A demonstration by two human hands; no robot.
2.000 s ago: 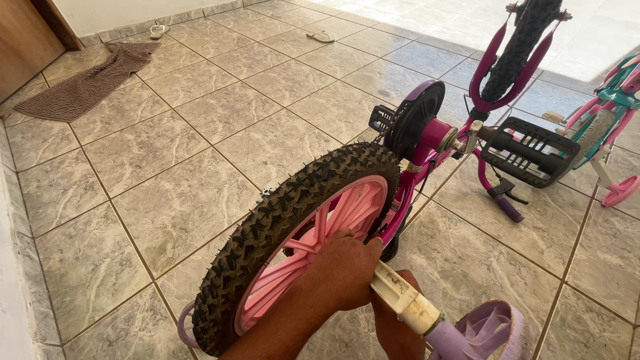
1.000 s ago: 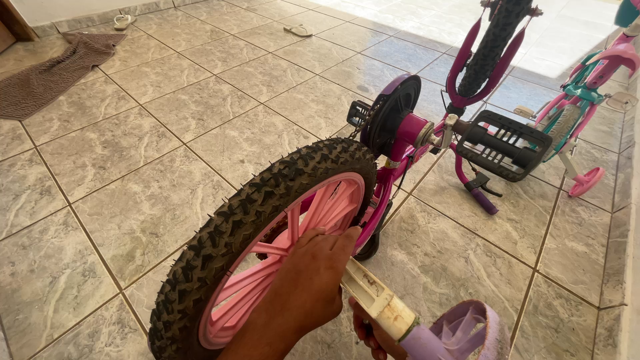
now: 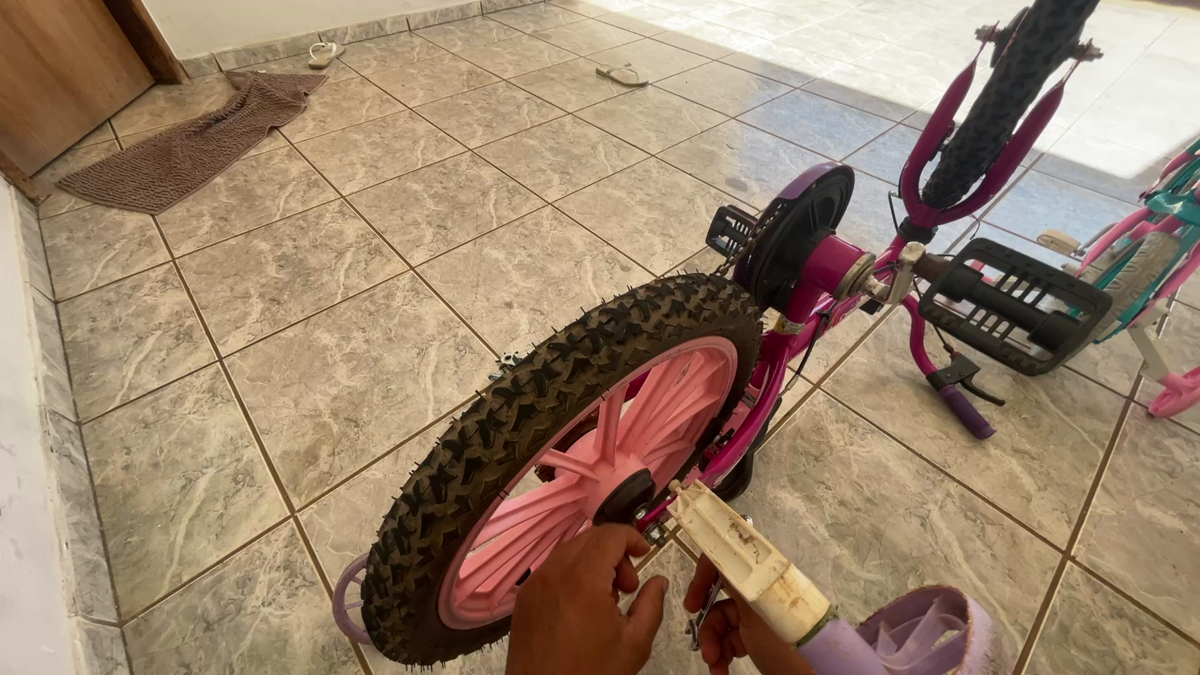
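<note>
An upside-down child's bicycle with a magenta frame (image 3: pixel 764 398) stands on the tiles. Its rear wheel, with a knobby black tire (image 3: pixel 562 375) and pink plastic spokes (image 3: pixel 609 450), is nearest me. My left hand (image 3: pixel 595 600) is at the wheel's lower edge, thumb and fingers apart, just below the axle nut (image 3: pixel 656 532). Partly hidden behind the white training-wheel bracket (image 3: pixel 750 553), my right hand (image 3: pixel 736 628) has its fingers around a metal tool (image 3: pixel 698 614), perhaps a wrench. A lilac training wheel (image 3: pixel 923 633) is at the bracket's lower end.
A black pedal (image 3: pixel 1014 305) and the front wheel (image 3: pixel 1012 103) stick up at the right. Beyond is a second pink and teal bicycle (image 3: pixel 1139 272). A brown mat (image 3: pixel 192 150), two sandals (image 3: pixel 621 75) and a wooden door (image 3: pixel 70 75) lie farther off.
My left hand has moved down from the axle area, where it was earlier, leaving the hub and axle nut in sight. The metal tool at my right hand now shows.
</note>
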